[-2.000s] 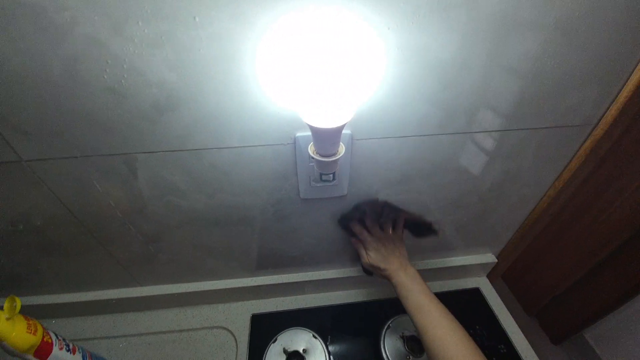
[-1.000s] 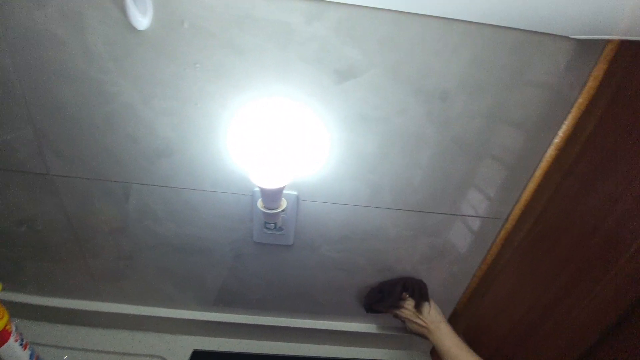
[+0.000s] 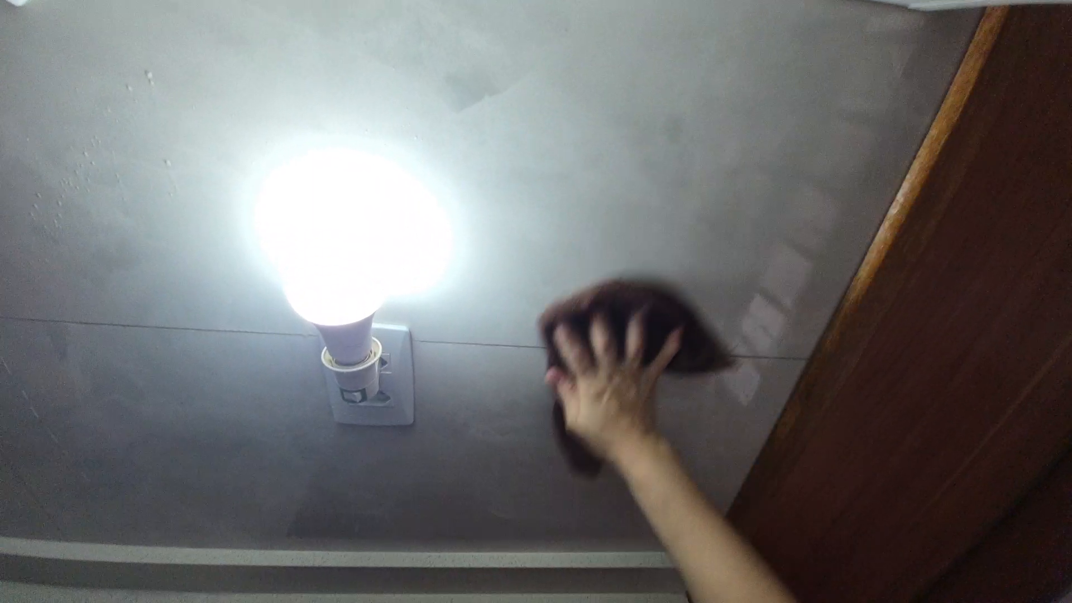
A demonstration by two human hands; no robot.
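Pressed against the grey tiled wall [image 3: 502, 452] is a dark brown cloth [image 3: 670, 335], slightly blurred. My right hand [image 3: 611, 394] lies over it with the fingers spread and the back of the hand facing me. Parts of the cloth stick out above the fingers and below the palm. The hand is right of the lit bulb [image 3: 352, 234], at about the height of the horizontal tile joint. My left hand is out of view.
The bulb sits in a white lamp holder [image 3: 353, 368] at a white wall socket plate [image 3: 400, 377]. A brown wooden panel [image 3: 946, 335] with a lighter edge bounds the wall on the right. A pale ledge [image 3: 335, 557] runs along the bottom. Droplets dot the upper left wall.
My right hand and the cloth have moved up the wall from low near the ledge, where they were one second ago. The view has shifted, and the hob has left it.
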